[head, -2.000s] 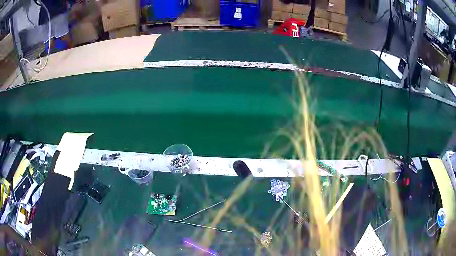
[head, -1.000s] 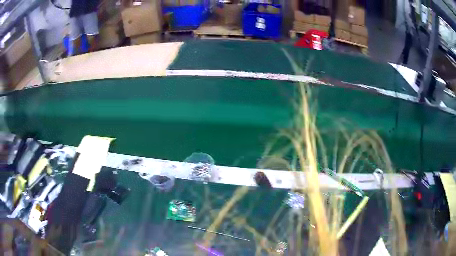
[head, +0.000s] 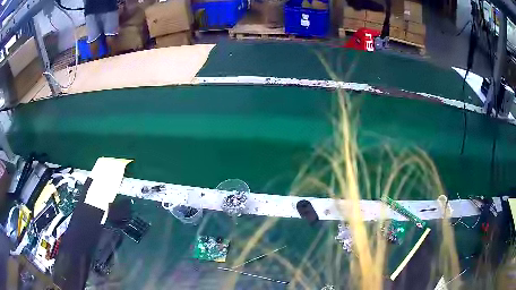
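Neither of my hands shows in the head view. Nearest in front of me on the dark green bench lies a small green circuit board (head: 211, 248) with components. Thin silver lines that look like tweezers (head: 254, 275) lie beside it, partly behind blurred hair strands. A clear round cup with screws (head: 235, 200) and a second cup with dark bits (head: 186, 212) stand at the white edge strip (head: 271, 207). A small silver heap of screws (head: 344, 237) lies right of the board.
A carton of electronic parts (head: 37, 226) is at the left, beside a black sheet over pale paper (head: 107, 182). A dark oval object (head: 307, 210) lies on the strip. The green conveyor (head: 226, 130) runs across. A person's legs (head: 102, 28) show at far left. Blurred hair hides the right-centre.
The view has shifted, so the bench things sit further right and lower than two seconds ago. The purple stick is out of view. The person at far left has come into view.
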